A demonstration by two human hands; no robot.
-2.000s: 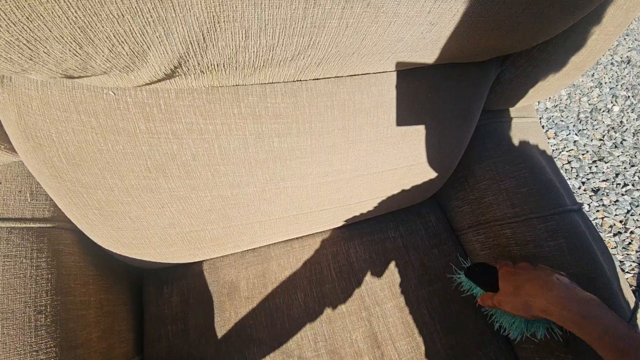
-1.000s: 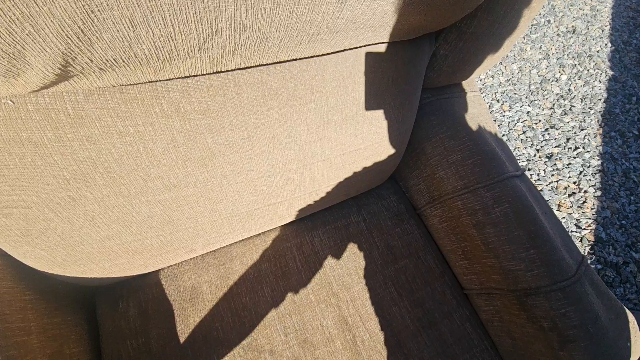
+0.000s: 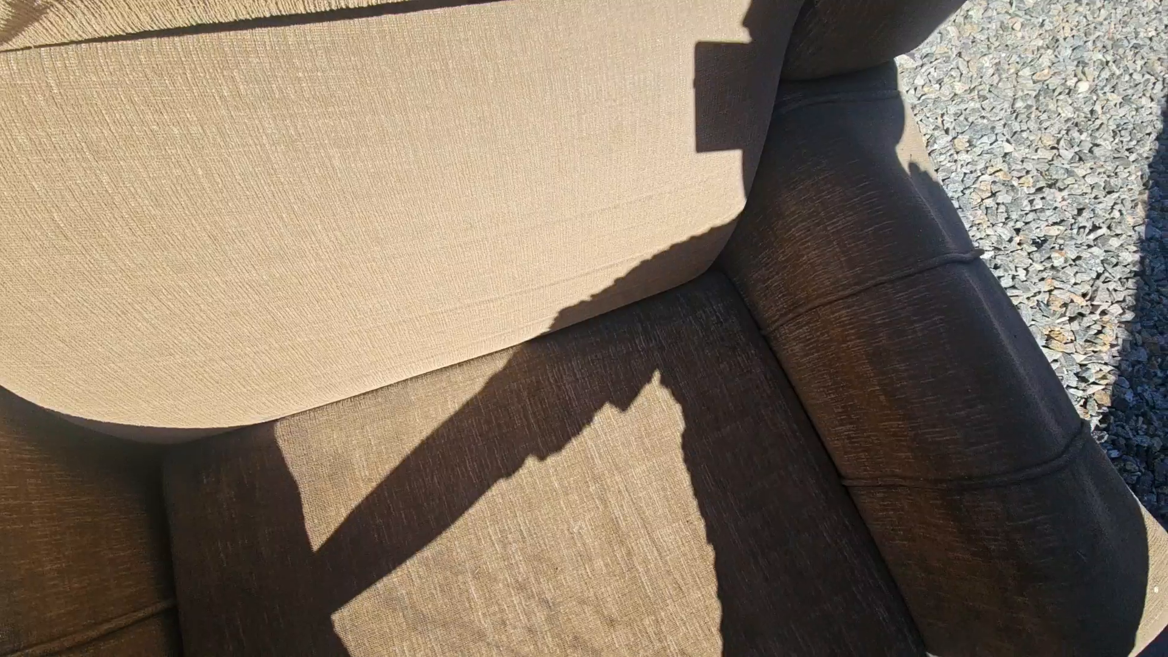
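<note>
An upholstered armchair in beige-brown woven fabric fills the head view. Its padded backrest (image 3: 383, 210) is sunlit across the upper part. Below it lies the seat cushion (image 3: 566, 538), partly in shade. The right armrest (image 3: 912, 365), with piped seams across it, is mostly shaded. At the lower left edge part of the other armrest (image 3: 73, 529) shows. A dark shadow of a person falls over the seat and backrest. Neither my left hand nor my right hand is in the frame, and no brush shows.
Grey gravel (image 3: 1031, 182) covers the ground beyond the right armrest, with a dark shadow over it at the far right edge.
Two seconds ago my right hand held a brush with green bristles at the right armrest; hand and brush have since left the view. The view has shifted toward the right armrest.
</note>
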